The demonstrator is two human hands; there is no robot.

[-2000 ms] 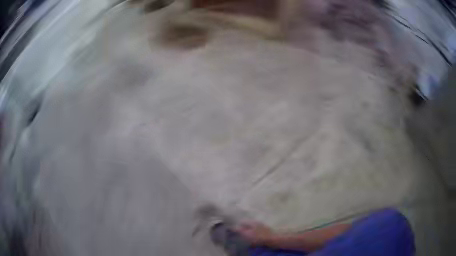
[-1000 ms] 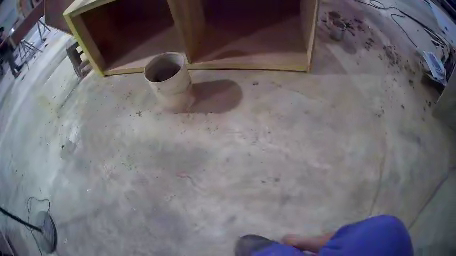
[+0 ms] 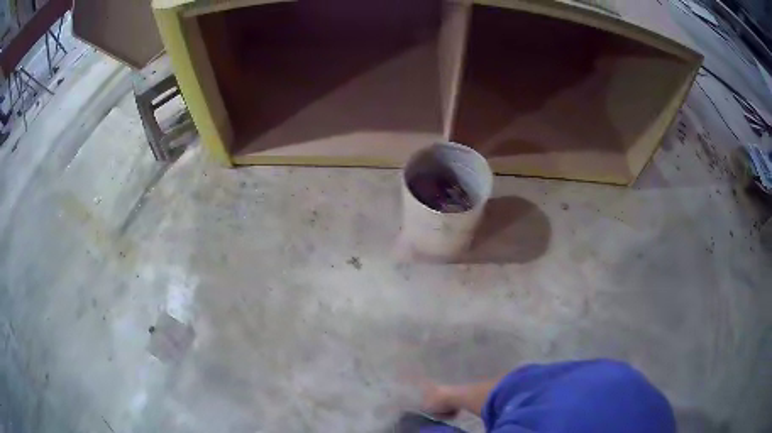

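Note:
A whitish round bucket [image 3: 440, 232] stands upright on the floor in front of me, with dark and reddish contents inside. It stands in front of a two-part open brown cabinet carcass [image 3: 339, 161] with pale yellowish edges. My right hand [image 3: 442, 397] is small and blurred at the bottom edge, below a blue sleeve. It is apart from the bucket, and I cannot tell if it holds anything. A dark shape, perhaps a shoe, shows beside it. My left hand is not in view.
A small wooden stool or stand [image 3: 161, 118] is left of the cabinet, with a brown panel [image 3: 118, 30] behind it. Trestle-like legs show at the far left. Cables and a pale-blue item [image 3: 758, 165] lie at the right. The concrete floor [image 3: 279, 321] is stained.
The bucket and cabinet appear nearer and further right than a second ago. The round stand base at lower left and the small pots at upper right have left the view.

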